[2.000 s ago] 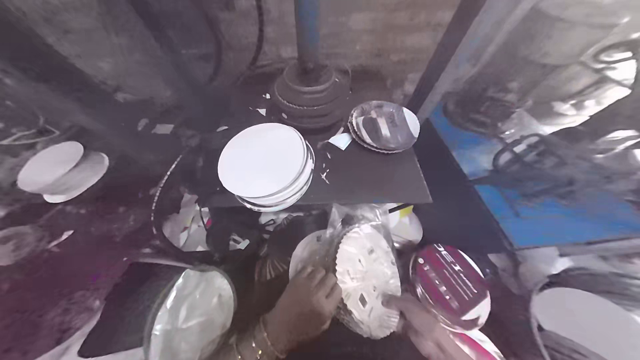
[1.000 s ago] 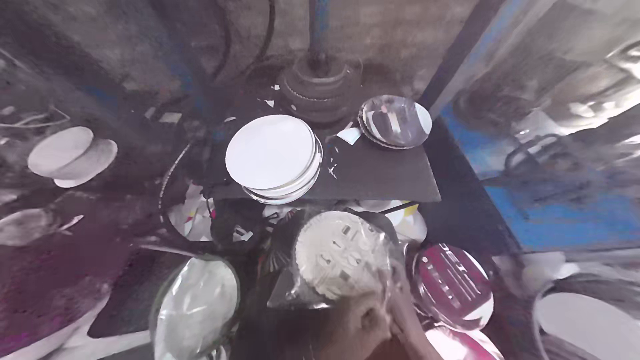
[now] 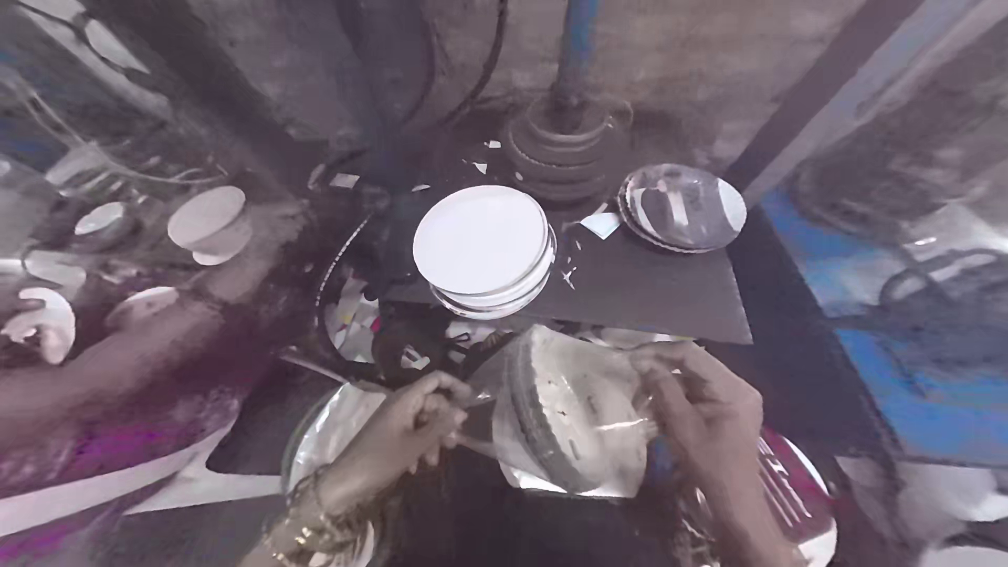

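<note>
A stack of pale round discs with scalloped edges (image 3: 579, 417) stands tilted on edge inside a clear plastic bag. My right hand (image 3: 693, 394) grips the bag at its upper right side. At the left, my left hand (image 3: 429, 413) has its fingers curled together at a loose edge of the plastic; bangles circle its wrist. Beyond both hands, a stack of white round discs (image 3: 482, 240) lies on a dark board. A wrapped stack of silvery discs (image 3: 685, 206) rests to its right.
A dark metal post base (image 3: 565, 146) rises behind the board (image 3: 661, 303). White scraps (image 3: 602, 224) lie about. Below my right forearm is a maroon printed disc (image 3: 795, 488). A plastic-wrapped round bundle (image 3: 335, 429) is behind my left forearm. Another person's arm (image 3: 118, 354) reaches in at the left.
The bagged stack has gone from lying nearly flat to standing tilted on edge. My hands have moved apart to either side of it. Another person's arm has appeared at the left.
</note>
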